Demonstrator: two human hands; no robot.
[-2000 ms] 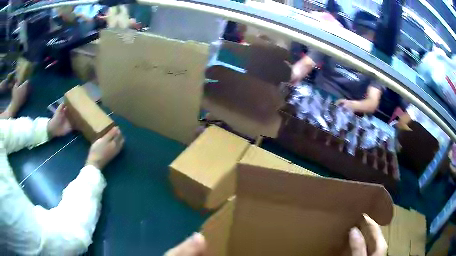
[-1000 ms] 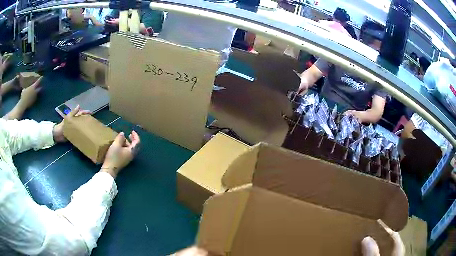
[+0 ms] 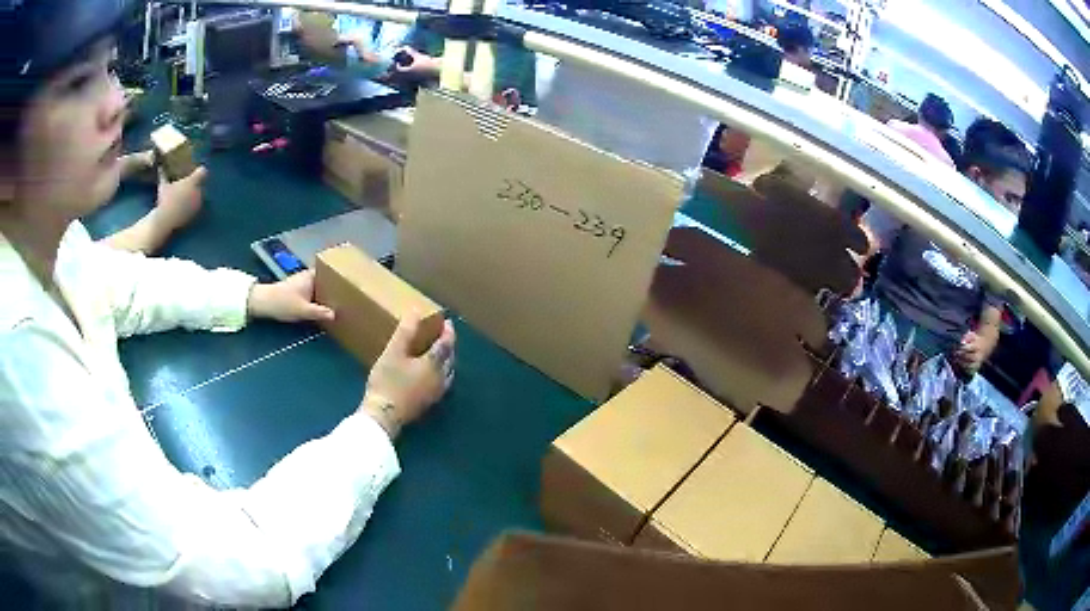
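Note:
The open mailer box (image 3: 717,581) shows only as a brown cardboard flap along the bottom edge, blurred and cut off by the frame. A small pale sliver at its right end may be a fingertip of my right hand (image 3: 974,592), but most of that hand is hidden or out of the picture. My left hand is not in view. Closed tan mailer boxes (image 3: 645,444) stand in a row just beyond the flap, side by side.
A neighbour in white sleeves at left holds a closed box (image 3: 368,313). A cardboard sheet marked "230-239" (image 3: 526,257) stands upright. A grey slab (image 3: 341,239) lies behind. A partitioned carton (image 3: 885,424) holds shiny bags at right; a person stands behind it. A rail crosses above.
The view has swung left, so the neighbour and marked sheet sit further right. The open box has sunk to the bottom edge, and my left hand has left the picture. More of the box row shows.

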